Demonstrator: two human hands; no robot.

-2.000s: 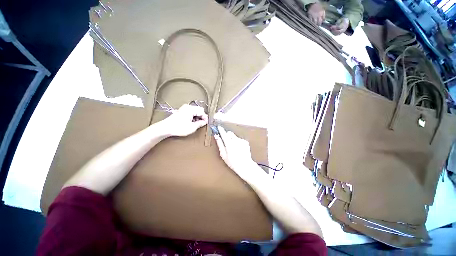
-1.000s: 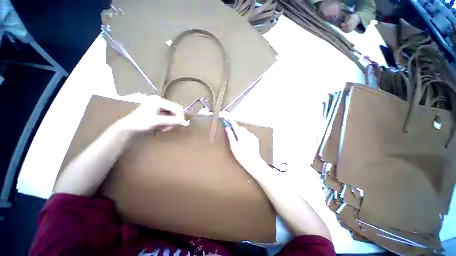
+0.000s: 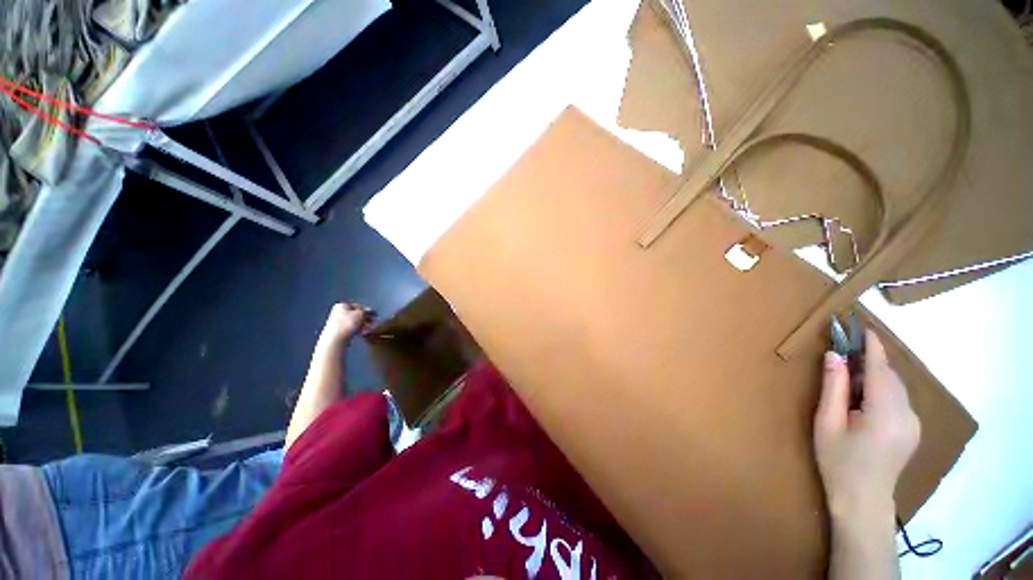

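The brown bag panel [image 3: 646, 329] lies tilted on the white table in front of me. Its long handle [image 3: 963, 102] and a smaller loop inside it arch beyond the top edge. A small brown tab with a white piece [image 3: 743, 256] sits between the strap ends. My right hand [image 3: 869, 414] rests on the panel beside the right strap end, closed around the dark metallic thread snips [image 3: 841, 335]. A black cord trails by that wrist. My left hand [image 3: 349, 321] is off the panel at the left, small in view, by a dark brown piece [image 3: 419, 357]; its grip is unclear.
A pile of brown panels [image 3: 748, 91] with white edges lies beyond the work. The white table's left corner [image 3: 397, 215] shows. At the left are metal frame legs [image 3: 397, 125], a pale covered surface [image 3: 244, 68] with a red cord, and dark floor. Blue jeans show at the lower left.
The view has swung left and the right-hand stack is nearly out of frame. My left hand has left the strap area and moved off the table's left side. My right hand stays near the right strap end.
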